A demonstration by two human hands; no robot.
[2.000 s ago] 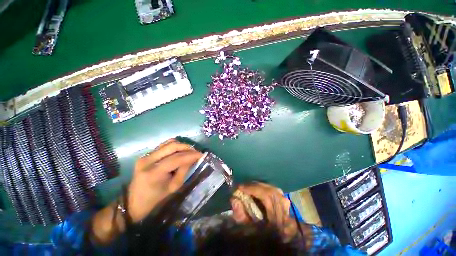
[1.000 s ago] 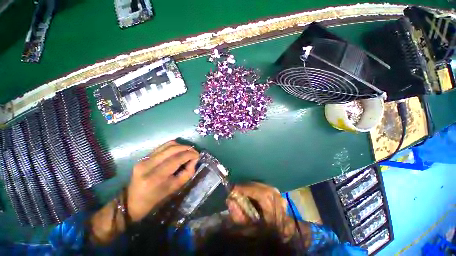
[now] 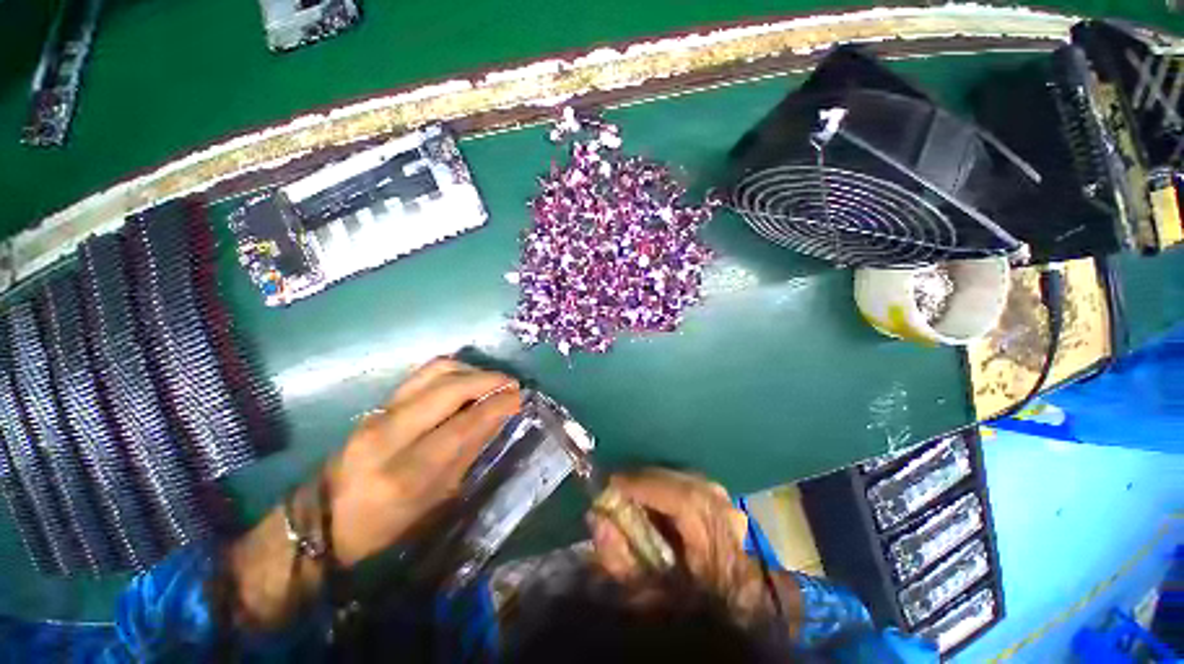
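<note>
A silver-and-dark phone board assembly (image 3: pixel 517 486) lies tilted on the bench in front of me. My left hand (image 3: pixel 422 454) lies over its left side, fingers at its upper end, and grips it. My right hand (image 3: pixel 675 525) holds a soldering iron by its tan grip (image 3: pixel 632 529), with the thin dark tip at the assembly's upper right edge. The assembly's lower part is hidden by dark hair at the bottom of the view. I cannot make out any solder wire clearly.
Another board assembly (image 3: pixel 364 218) lies behind my left hand. A heap of purple-pink parts (image 3: pixel 610 253) is mid-bench. Ribbed dark rows (image 3: pixel 123 389) are at left. A fan (image 3: pixel 844 214), a cup (image 3: pixel 896 320), a scorched pad (image 3: pixel 1013 350) and a slotted tray (image 3: pixel 844 519) are at right. A conveyor (image 3: pixel 481 46) runs behind.
The assemblies on the conveyor have moved left. The view has shifted slightly. My left hand still grips the assembly and my right hand still holds the iron at its edge.
</note>
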